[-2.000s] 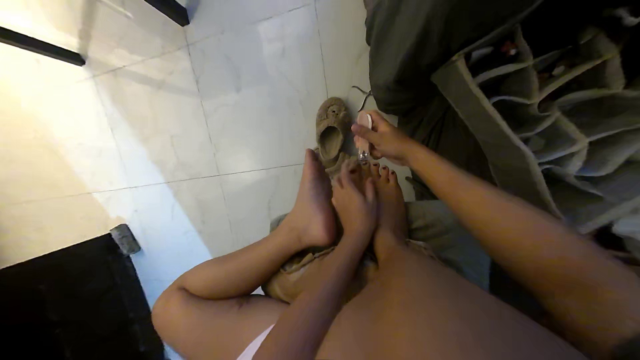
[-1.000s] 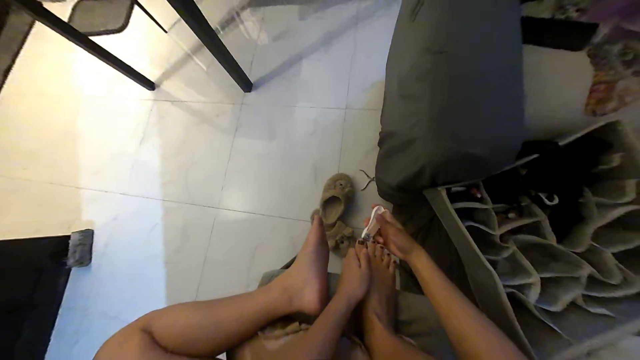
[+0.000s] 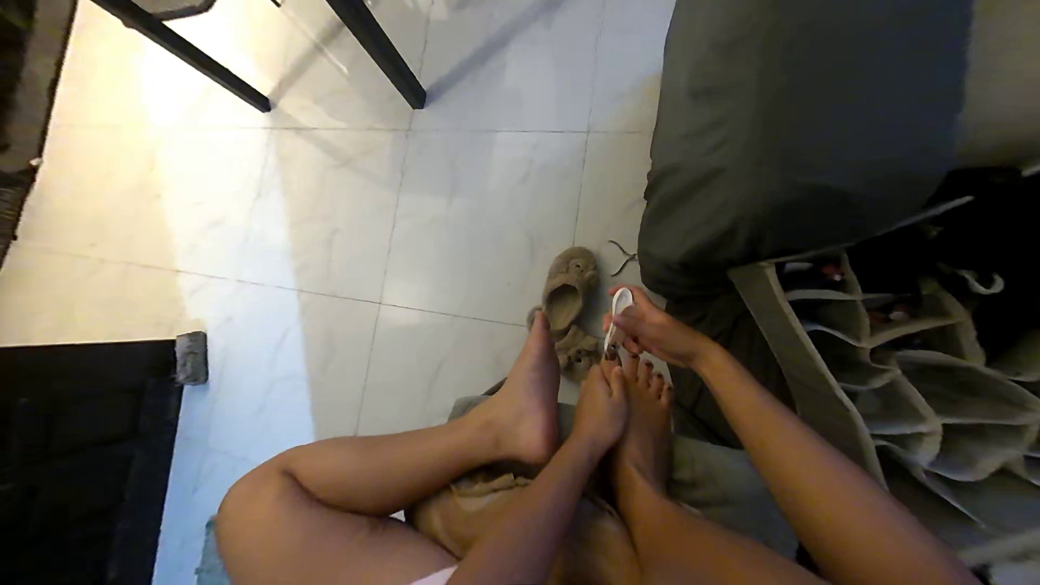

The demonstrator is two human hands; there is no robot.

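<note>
My right hand point(image 3: 652, 329) holds a white-handled clipper-like tool point(image 3: 621, 305), whose narrow end touches or nearly touches the big toe of my right foot point(image 3: 648, 414). Dark polish shows on the toenails. Against the inner side of that foot lies my left hand point(image 3: 603, 406), its fingers at the big toe. My left foot point(image 3: 532, 390) rests to the left, sole turned inward. Past my toes, a brown fuzzy slipper point(image 3: 569, 288) lies on the floor, with another one point(image 3: 578, 353) partly hidden behind my feet.
A grey fabric organizer point(image 3: 821, 366) with several compartments stands at the right, below a large dark grey cushion or cover point(image 3: 756, 162). Dark metal legs point(image 3: 386, 61) stand on the tiled floor at the upper left. A black panel point(image 3: 81, 455) is at the lower left. A thin dark cord point(image 3: 624, 258) lies near the slippers.
The view has shifted, showing more of the furniture legs and cushion. My right hand has turned the white tool, which stays at the big toe. My left hand remains on the foot.
</note>
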